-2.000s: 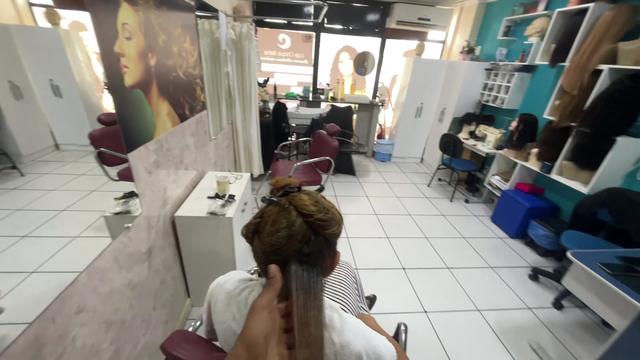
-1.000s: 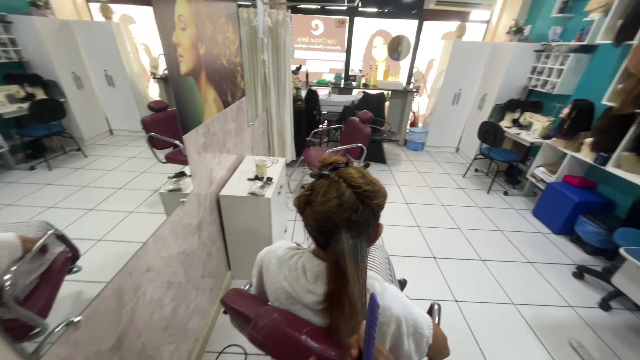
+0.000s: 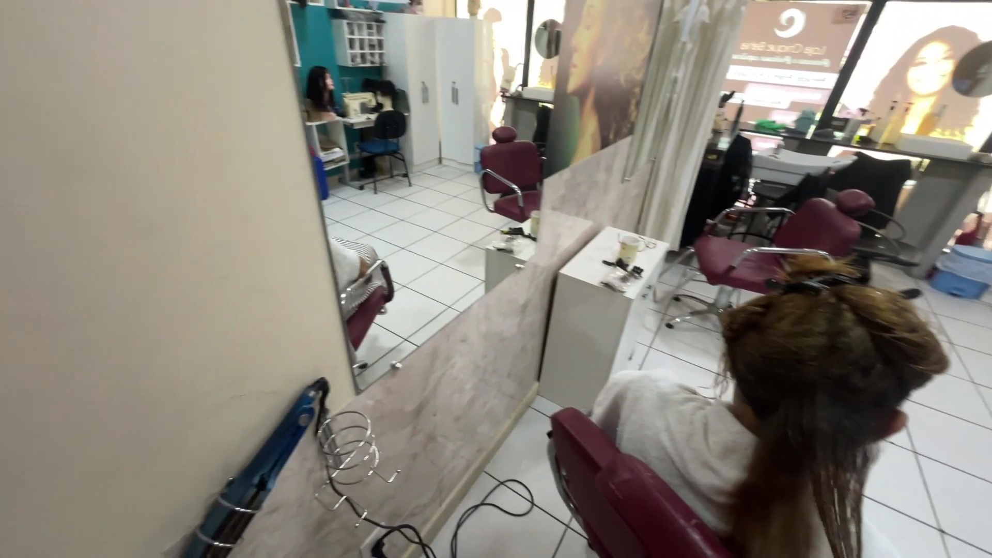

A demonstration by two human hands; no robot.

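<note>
Neither of my hands shows in the head view now. At the right sits a person in a maroon salon chair (image 3: 632, 496), seen from behind, with a white towel (image 3: 674, 426) over the shoulders. The upper brown hair (image 3: 829, 349) is gathered up with a black hair clip (image 3: 821, 283); the lower hair hangs loose down the back. At the lower left a blue hair straightener (image 3: 271, 449) rests in a coiled wire holder (image 3: 349, 446) on the wall.
A white cabinet (image 3: 589, 333) stands against the mirror wall, with a mug (image 3: 628, 248) and black clips (image 3: 624, 269) on top. A black cord (image 3: 496, 508) loops over the floor. Beyond are another maroon chair (image 3: 806, 240) and a blue bin (image 3: 961, 271).
The view has swung far to the left, toward the wall and mirror. My hand, earlier at the hanging hair and then beside a blue comb, has left the view.
</note>
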